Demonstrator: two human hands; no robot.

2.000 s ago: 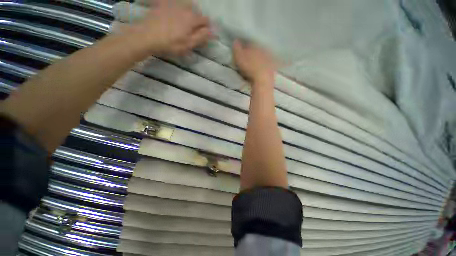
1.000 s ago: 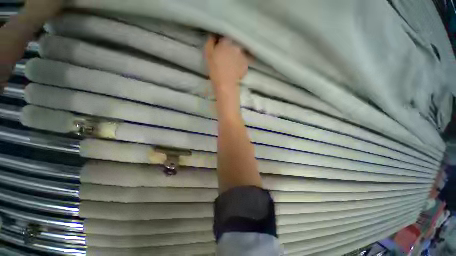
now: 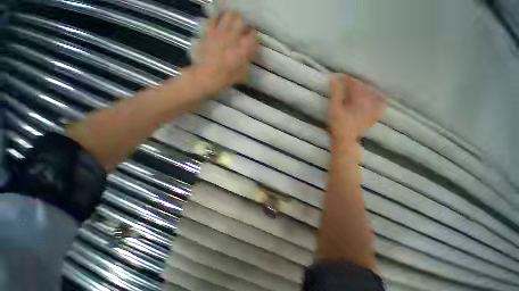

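A pale grey-beige fabric [image 3: 410, 45] lies loose at the upper right and is laid in long parallel pleats [image 3: 244, 227] below. My left hand [image 3: 226, 50] is at the left end of the upper pleats, at the border with the loose fabric. My right hand [image 3: 355, 108] is further right along the same border. Both hands are blurred; whether their fingers pinch the cloth cannot be told. Two spring clips with cream pads sit on the pleats, one upper left [image 3: 213, 154] and one lower right [image 3: 272, 202].
Shiny metal bars [image 3: 74, 48] lie bare on the left side, above and below my left forearm. A small metal clip [image 3: 121, 232] lies on the lower bars. A dark gap runs between two upper pleats, passing behind my right wrist.
The view has shifted and tilted. My left hand has come from the upper left edge onto the pleats' left end. My right hand has come out from under the fabric's fold.
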